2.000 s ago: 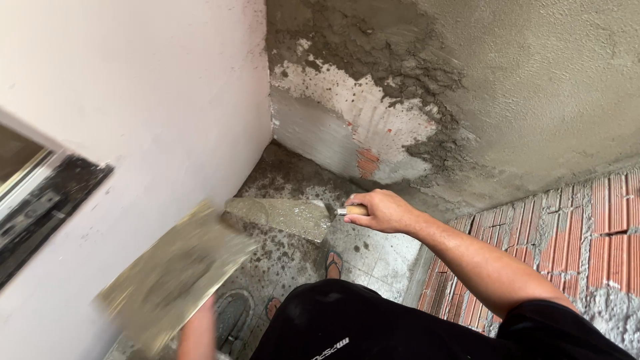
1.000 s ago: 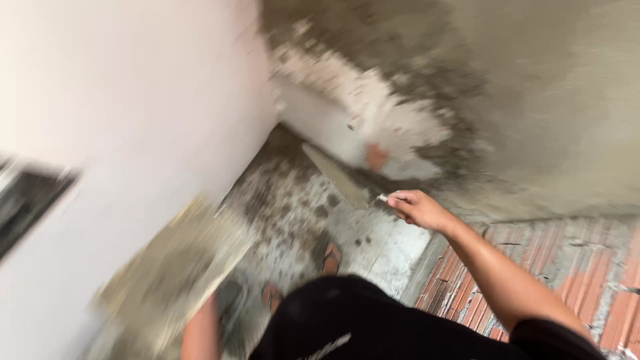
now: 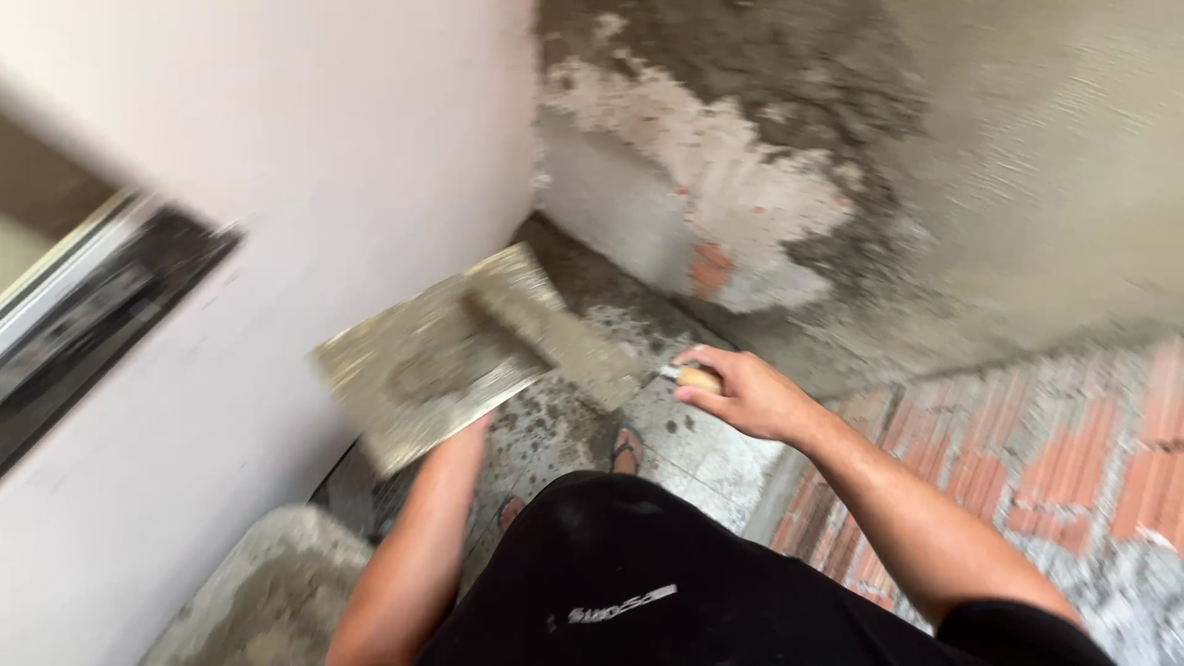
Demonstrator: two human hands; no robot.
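My right hand [image 3: 740, 388] is closed round the wooden handle of a trowel [image 3: 573, 351], whose mortar-smeared blade points left and lies over the right part of a plasterer's hawk [image 3: 435, 361]. A patch of wet mortar sits on the hawk's flat top. Below the hawk my left forearm rises to its underside; the board hides the left hand itself. Beyond both tools stands a wall with rough grey mortar [image 3: 814, 102] around a bare whitish patch [image 3: 731, 185].
A tub of mortar [image 3: 277, 592] stands at the lower left, beside the smooth white wall [image 3: 370, 139]. An opening with a dark sill [image 3: 120, 296] is at the far left. Exposed hollow bricks [image 3: 980, 481] lie at the right. My sandalled feet are on the splattered floor [image 3: 703, 453].
The trowel, which pointed at the wall's base one second ago, is now over the hawk. The hawk has moved right, towards the trowel. The mortar tub has come into view.
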